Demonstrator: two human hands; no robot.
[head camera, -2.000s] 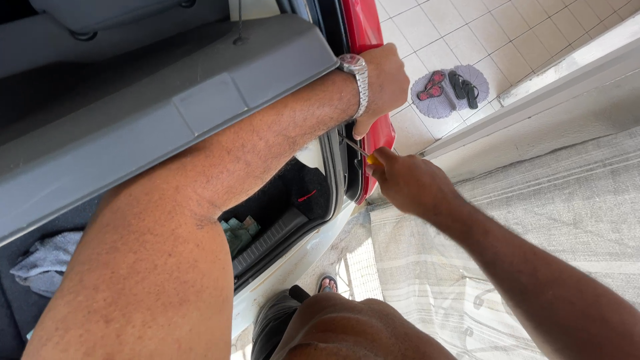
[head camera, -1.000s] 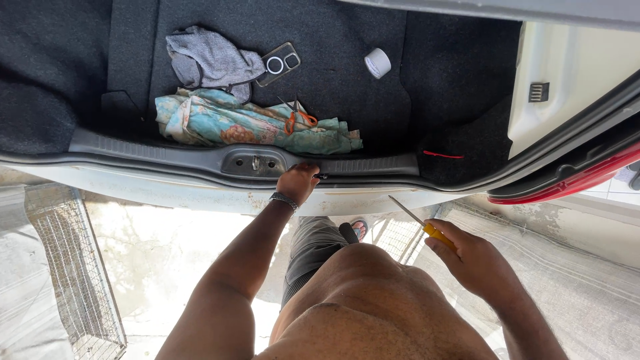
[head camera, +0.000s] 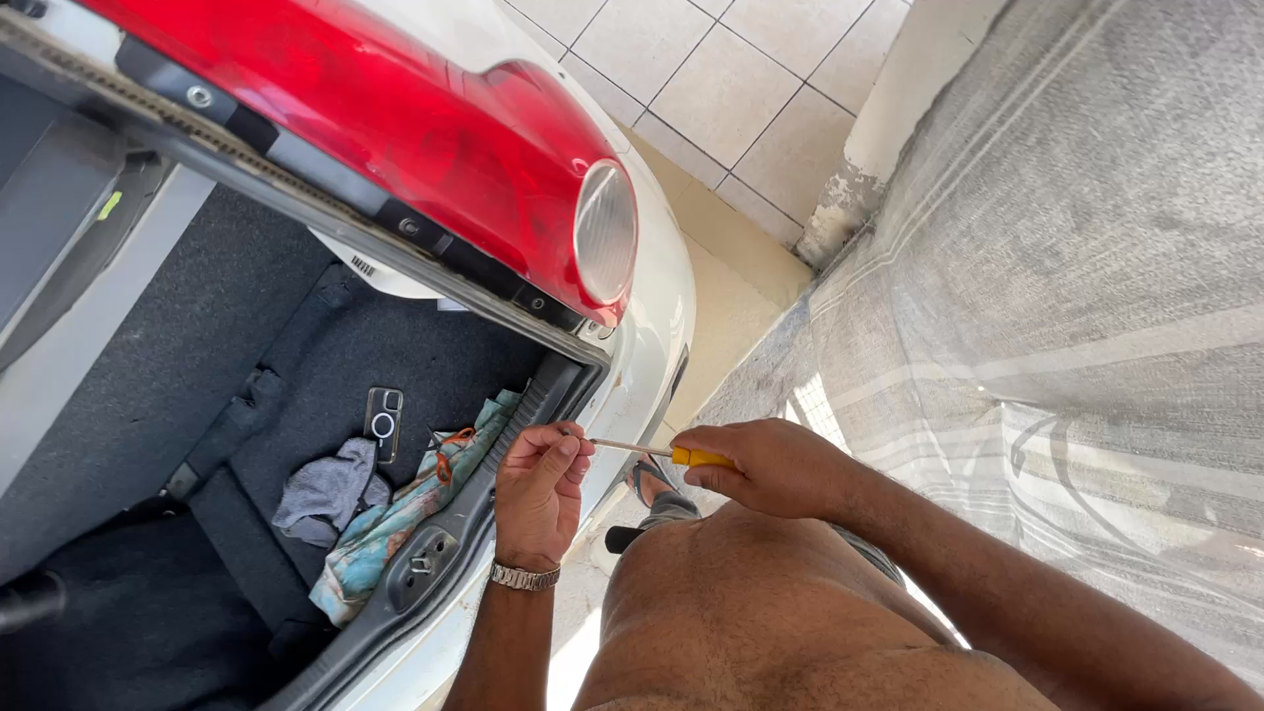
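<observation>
My right hand (head camera: 765, 466) grips the yellow handle of a screwdriver (head camera: 632, 447), whose metal shaft points left. The shaft's tip meets the fingertips of my left hand (head camera: 541, 489), which are pinched on a small thing, perhaps a screw, too small to tell. A metal-banded watch is on the left wrist. Both hands are over the rear edge of an open car trunk, below the red tail light (head camera: 425, 128) with its round clear lens. Screws or bolts show along the dark strip beside that light.
In the trunk lie a phone (head camera: 383, 425), a grey cloth (head camera: 331, 494) and a patterned cloth (head camera: 370, 558) with orange-handled scissors (head camera: 452, 454) on it. The trunk latch (head camera: 423, 565) is on the black sill. A grey fabric sheet (head camera: 1066, 247) hangs at the right, near floor tiles (head camera: 726, 89).
The view has swung toward the tail light. My left hand has left the trunk sill, where it was a second ago, and now meets the screwdriver's tip. My right hand still holds the screwdriver.
</observation>
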